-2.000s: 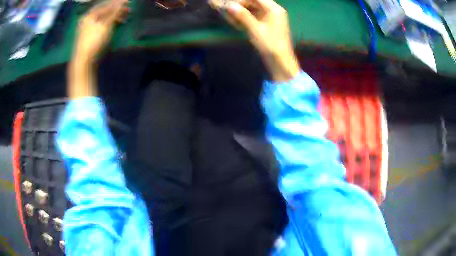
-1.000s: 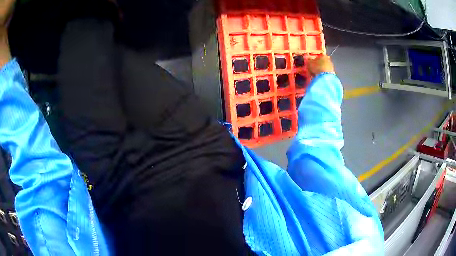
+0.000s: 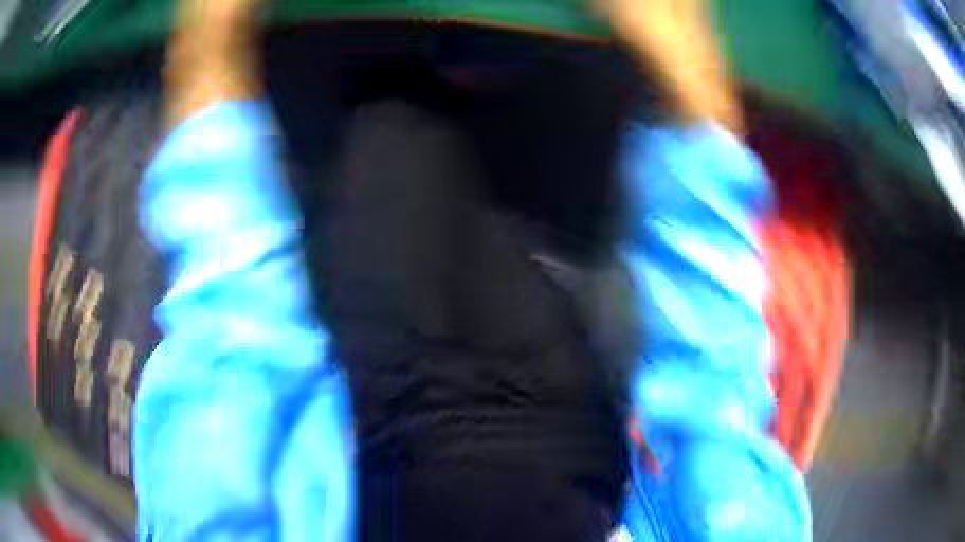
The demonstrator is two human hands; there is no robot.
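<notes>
The view is strongly blurred. My left hand is cut off by the top edge; only its wrist and forearm show, over the green bench mat (image 3: 423, 11). My right hand is also cut off at the top edge, with its blurred wrist and forearm over the mat's edge. Whatever the fingers do or hold is out of the picture. A black foam tray (image 3: 111, 201) with several pale modules (image 3: 90, 307) lies low at my left. A red plastic tray (image 3: 809, 318) lies low at my right, partly hidden by my right sleeve; its pockets are blurred.
My dark-clothed legs (image 3: 423, 244) are below the bench edge, between the trays. A blurred blue-and-white object (image 3: 921, 64) is at the upper right. A blurred green and red shape (image 3: 32, 498) is at the lower left. Grey floor shows beyond the red tray.
The view has swung back from the red tray to the bench. My right hand has left the red tray and is now up over the bench. The black tray shows again at left.
</notes>
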